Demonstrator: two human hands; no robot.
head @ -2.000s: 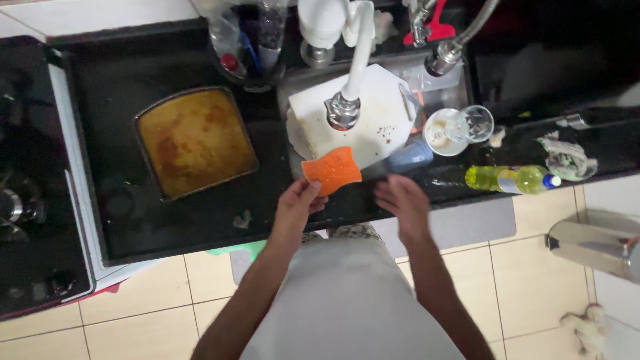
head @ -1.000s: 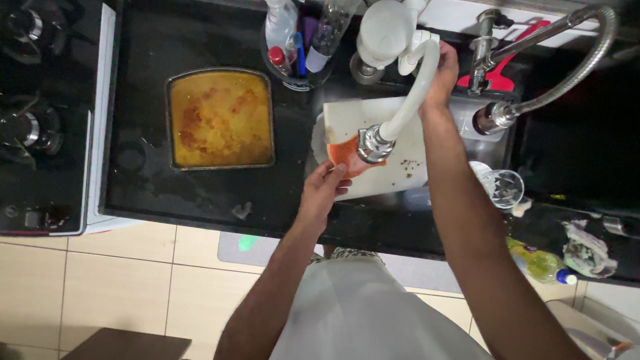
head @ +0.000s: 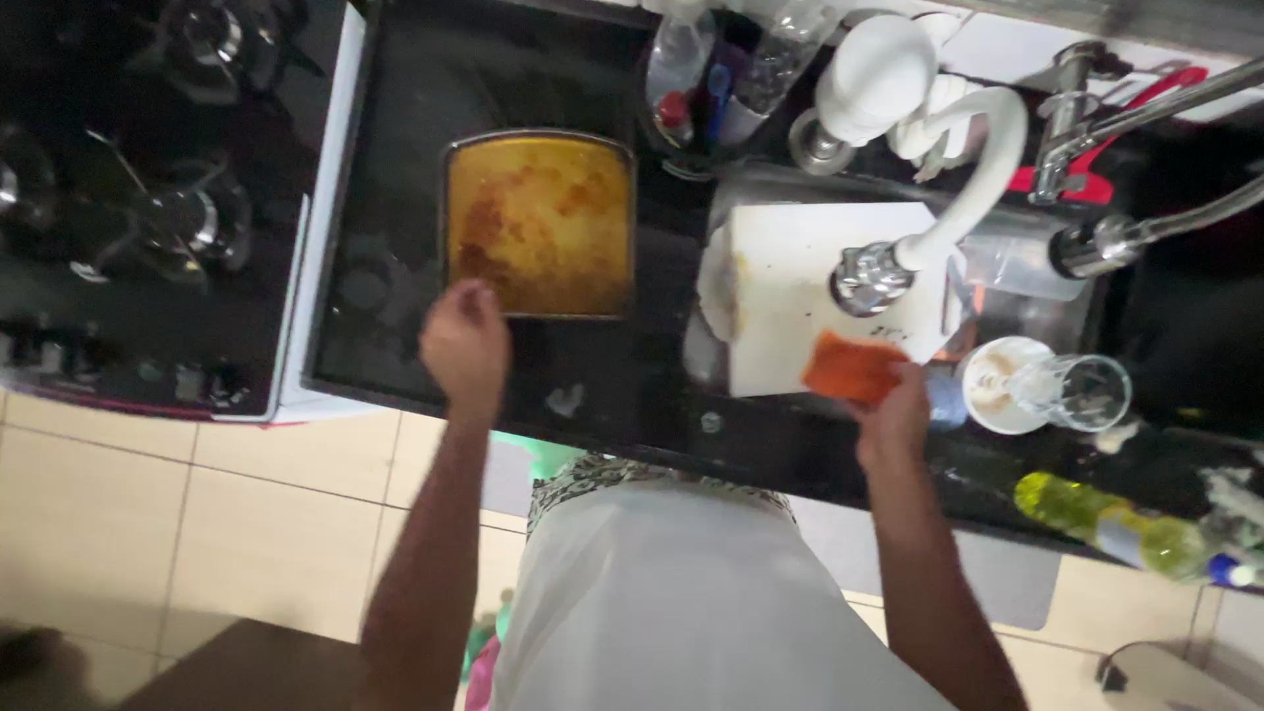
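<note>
An orange sponge (head: 851, 369) is gripped in my right hand (head: 897, 410), over the near edge of the sink. My left hand (head: 466, 346) is at the near left corner of a baking pan of golden-brown food (head: 541, 222); its fingers are curled, and whether they grip the rim cannot be told. A white cutting board (head: 780, 296) with dark specks lies across the sink, below the white faucet spout (head: 987, 148). Right of the sponge are a white cup (head: 1007, 383) and a clear glass (head: 1086, 392).
A gas stove (head: 148, 197) is on the left. Bottles stand in a holder (head: 681, 163) behind the sink. At right are a flexible metal faucet hose (head: 1200, 207), a red tool (head: 1091, 186) and a yellow-green bottle (head: 1111, 523) lying near the counter edge.
The sponge has passed from my left hand to my right. My right hand has come away from the faucet toward me, and my left hand has moved left to the pan.
</note>
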